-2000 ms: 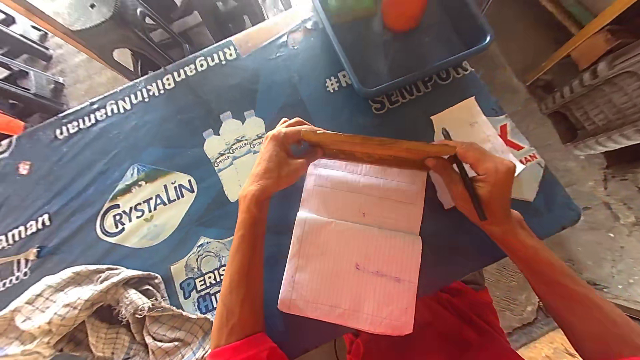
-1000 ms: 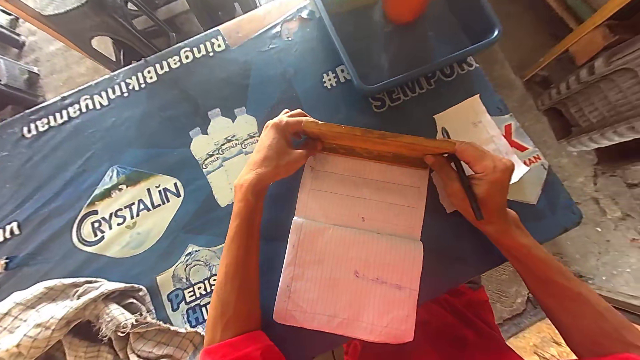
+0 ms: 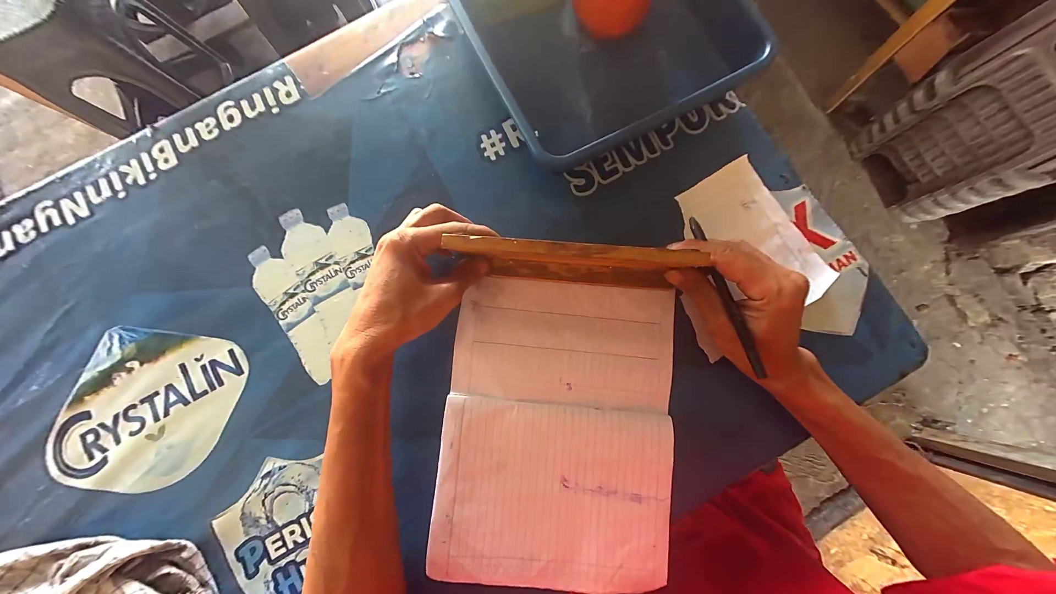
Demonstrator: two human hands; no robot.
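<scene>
A flat wooden strip (image 3: 577, 251) is held on edge across the top of an open lined notebook (image 3: 557, 487). My left hand (image 3: 421, 276) grips its left end between thumb and fingers. At the other end, my right hand (image 3: 747, 301) pinches the wood and also holds a black pen (image 3: 730, 305), which slants down across the fingers. Faint ruled lines cross the notebook's upper page, and a purple mark shows on its lower page. A loose sheet of paper (image 3: 755, 210) lies beyond and partly behind my right hand.
A blue plastic tray (image 3: 660, 124) with an orange-red object (image 3: 610, 12) stands at the table's far side. A checked cloth (image 3: 107, 565) lies at lower left on the blue printed table cover (image 3: 206, 289). Grey plastic crates (image 3: 965, 107) are at right; dark chairs (image 3: 190, 49) are beyond the table.
Both hands keep hold of the wooden strip over the notebook, with the pen still in my right hand. The strip's face is tilted somewhat differently from before.
</scene>
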